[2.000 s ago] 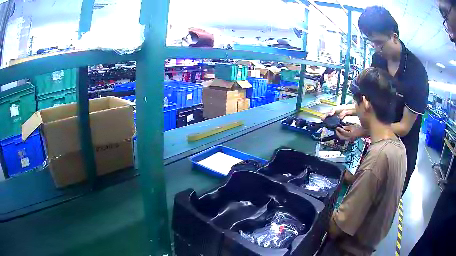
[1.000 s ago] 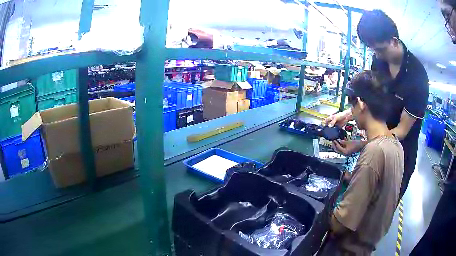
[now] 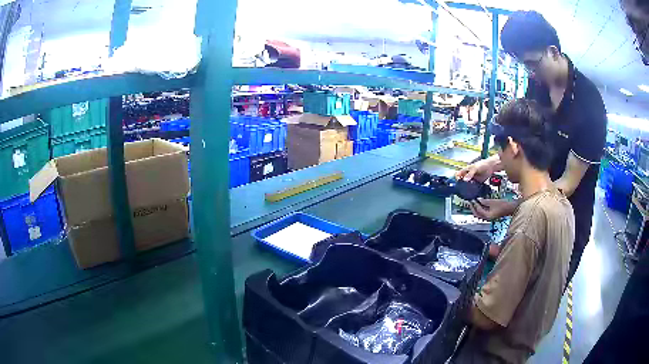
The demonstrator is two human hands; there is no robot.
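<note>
Neither of my hands is in view. A black insert tray (image 3: 267,313) lies nearest in front of me, cut off by the bottom edge. A clear accessory bag (image 3: 388,330) with a small red-white spot lies in its hollow. A second black insert tray (image 3: 407,222) stands behind it and holds another shiny clear bag (image 3: 453,259). A blue work tray (image 3: 265,234) with a white liner sheet (image 3: 297,237) lies on the green belt, its right part hidden behind the black trays.
A green post (image 3: 215,185) rises at centre left. An open carton (image 3: 153,206) stands across the belt. A yellow strip (image 3: 304,187) lies on the far ledge. A seated person (image 3: 534,234) and a standing person (image 3: 576,106) are at the right, near another blue tray (image 3: 427,189) with dark items.
The blue work tray has moved left along the belt, past the black trays. The standing person has shifted slightly, with hands still around a dark object. The black trays have barely moved in view.
</note>
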